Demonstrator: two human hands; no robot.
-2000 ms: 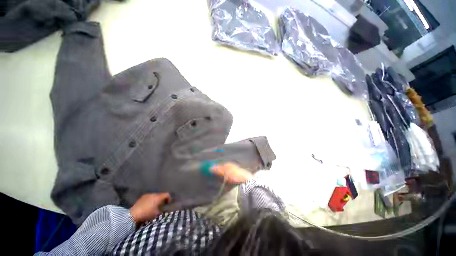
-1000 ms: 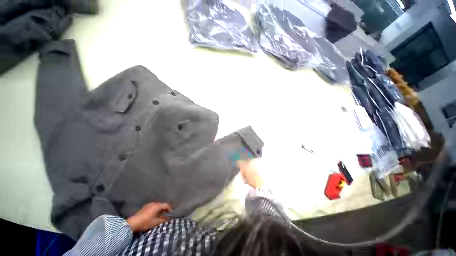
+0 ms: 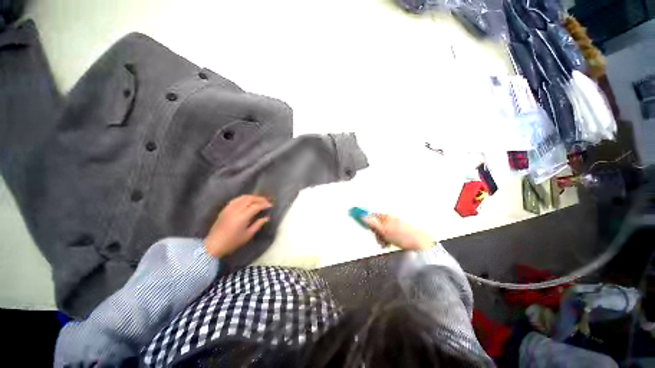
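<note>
A dark grey jacket (image 3: 179, 144) lies front up and spread on the cream table, with dark buttons and flap chest pockets. One sleeve (image 3: 305, 162) reaches right to a buttoned cuff (image 3: 350, 154). My left hand (image 3: 239, 224) rests on the jacket's near side, fingers bent on the cloth; whether it pinches the cloth cannot be told. My right hand (image 3: 396, 231) is right of the jacket, near the table's front edge, and holds the teal air blow gun (image 3: 361, 215), slightly blurred. The gun does not touch the jacket.
A red item (image 3: 471, 198) lies beside a flat black rectangle (image 3: 488, 177) at right. Clear polybags (image 3: 539, 140) and dark garments with white strips (image 3: 542, 65) are beyond. A pale hose (image 3: 531, 285) curves past the table edge. Part of a person's leg (image 3: 564, 353) shows at lower right.
My right hand and the blow gun have moved off the sleeve to its near right side. My left hand has moved further onto the jacket. The view has shifted, and the sleeve now points more to the right.
</note>
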